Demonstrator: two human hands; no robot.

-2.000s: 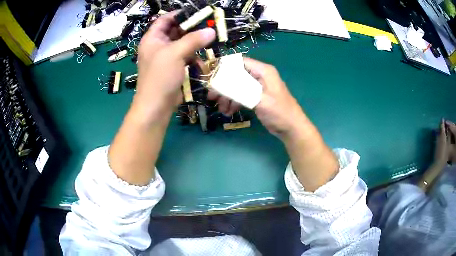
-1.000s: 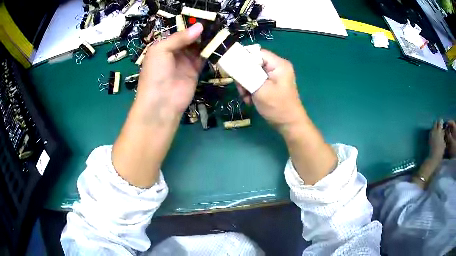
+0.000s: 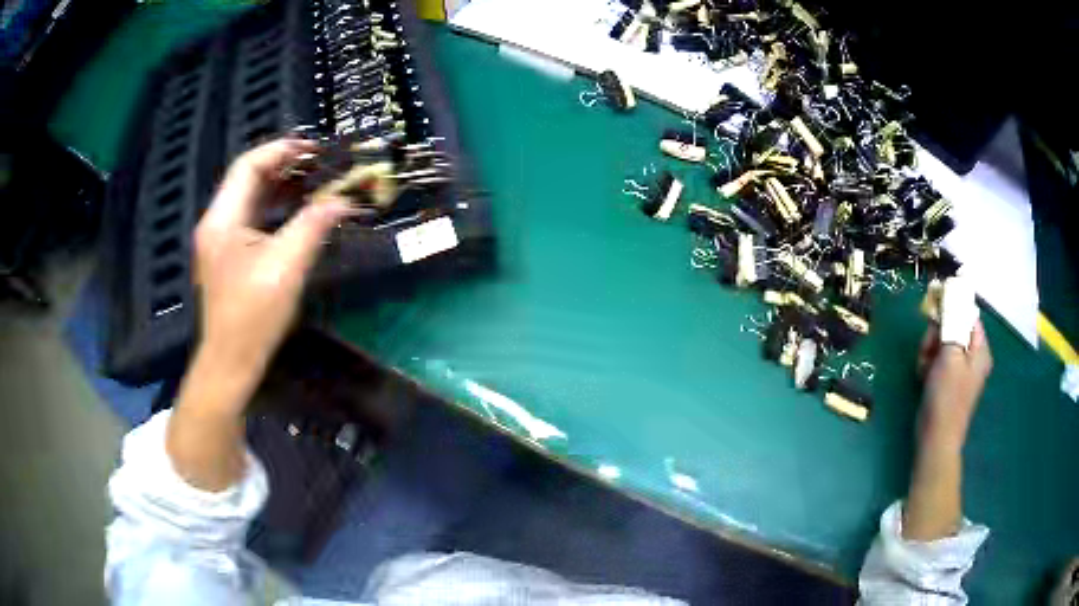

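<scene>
My left hand [image 3: 254,255] is over the near end of the black slotted tray [image 3: 467,225]. Its fingers hold a clamped assembly [image 3: 373,184], a dark piece with a tan-padded clip, blurred, beside the tray's row of clipped pieces [image 3: 355,71]. Whether it touches the tray cannot be told. My right hand [image 3: 952,385] is at the right, holding a white block [image 3: 957,310] upright, with a tan part beside it. A heap of black binder clips [image 3: 816,178] with tan pads lies between my hands, nearer the right one.
A white board [image 3: 698,77] lies under and behind the heap. A few loose clips [image 3: 663,195] lie on the green mat at the heap's left. The mat's curved front edge [image 3: 615,474] runs below. A large dark panel stands behind the heap. Yellow tape [image 3: 1057,340] is at the far right.
The view has turned left, bringing the tray in. My left hand has moved from the heap to the tray with the clamped assembly. My hands are now far apart; the right still holds the white block.
</scene>
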